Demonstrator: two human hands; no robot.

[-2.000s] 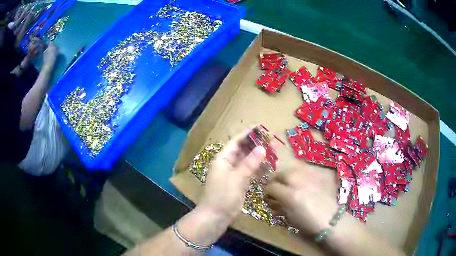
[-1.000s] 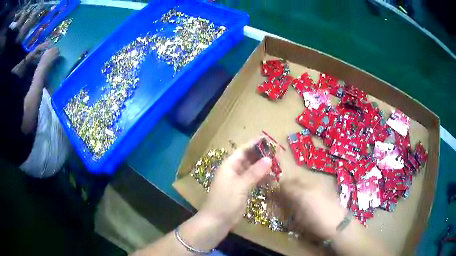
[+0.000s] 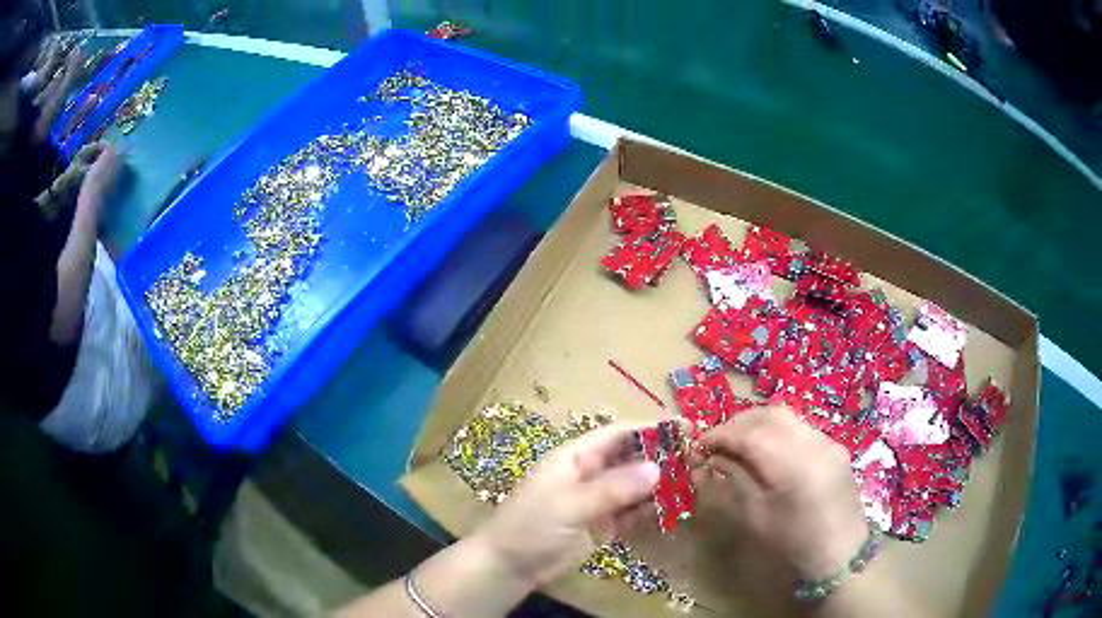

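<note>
My left hand [image 3: 580,489] holds a red circuit board [image 3: 674,493] between thumb and fingers over the cardboard tray [image 3: 568,320]. My right hand [image 3: 786,483] is just right of the board, its fingertips pinched on a tiny metal part [image 3: 703,456] close to the board's edge; whether the part touches the board cannot be told. A gold-silver pile of metal parts [image 3: 498,453] lies in the tray's near left corner, partly behind my left hand. A large heap of red boards [image 3: 834,350] fills the tray's right side. A thin red strip [image 3: 636,383] lies on the tray floor.
A blue plastic tray [image 3: 363,272] with spread metal parts stands left of the carton on the green bench [image 3: 351,410]. A dark object [image 3: 465,290] lies between the trays. Another person's arm [image 3: 82,248] is at the far left, near a second blue tray [image 3: 119,85].
The view has shifted, so the trays sit lower. My right hand has come up from the metal parts to the board. The board in my left hand now shows more of its face.
</note>
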